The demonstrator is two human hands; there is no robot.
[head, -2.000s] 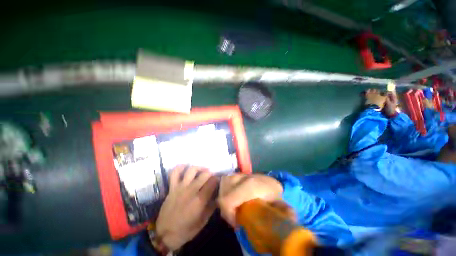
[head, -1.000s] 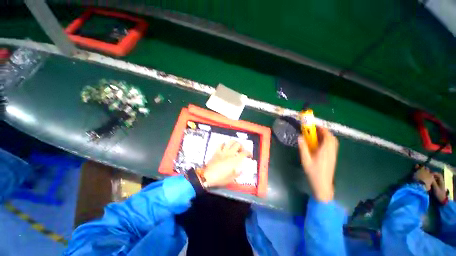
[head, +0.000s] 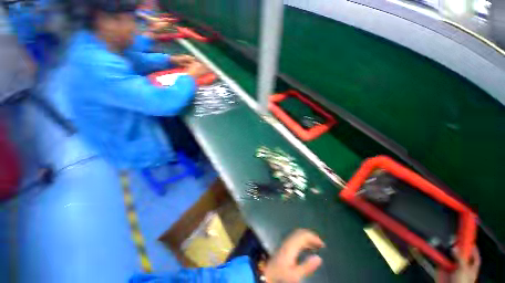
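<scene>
A red-orange fixture [head: 362,205] with a dark tablet inside lies tilted across the white rail and the green belt at the right. My right hand [head: 465,268], cut off by the bottom edge, has its fingers on the fixture's lower right corner. My left hand [head: 293,257] is over the bench edge at the bottom, thumb and fingers apart and empty. A pale yellow card [head: 386,250] shows just below the fixture, partly hidden. The picture is blurred.
A pile of small wired parts [head: 285,172] lies on the dark green bench [head: 221,141]. Beyond are a clear plastic bag [head: 215,100], a grey post [head: 269,55], another red fixture [head: 303,132] on the belt, and a person in blue [head: 111,94]. An open cardboard box [head: 194,215] stands below.
The view has swung left. My left hand has left the tablet on the bench. My right hand no longer shows the yellow screwdriver and is now at a fixture by the rail.
</scene>
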